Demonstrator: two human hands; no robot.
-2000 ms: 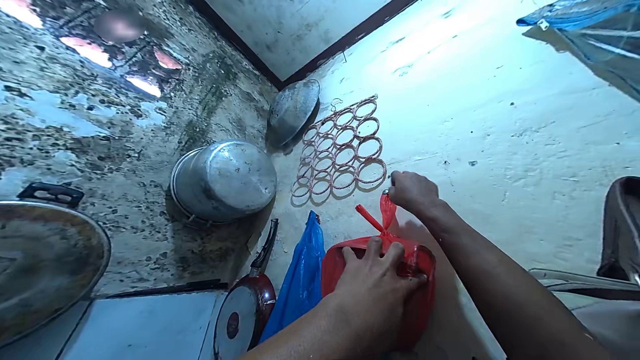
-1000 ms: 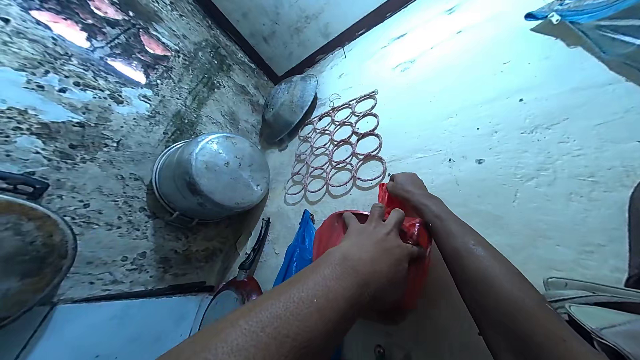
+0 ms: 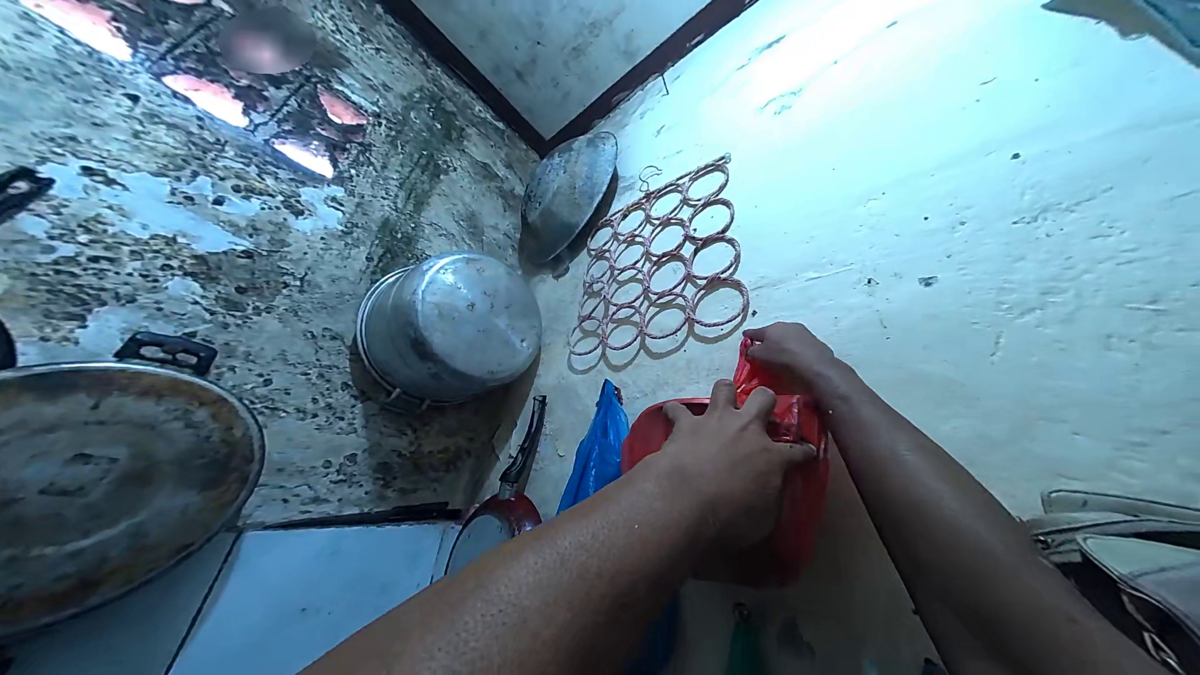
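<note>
A red plastic container (image 3: 802,525) hangs or is held against the pale wall, with red plastic bag material (image 3: 750,372) at its top right. My left hand (image 3: 731,459) lies over the container's upper part with its fingers spread on the rim; what its palm touches is hidden. My right hand (image 3: 792,354) is closed on the red plastic bag, just above the container, near the wall. Left of the container a blue plastic bag (image 3: 598,448) hangs close beside it.
A ring hanger (image 3: 667,272), an aluminum pot (image 3: 469,328) and a metal wok (image 3: 567,197) hang on the walls. Lower left are a frying pan (image 3: 497,525), a large stained pan (image 3: 112,487) and white tile (image 3: 309,581). Bags (image 3: 1134,553) are at right.
My right hand stays at the red bag's top, which shows less than two seconds ago. My left hand remains on the container. The view has shifted slightly.
</note>
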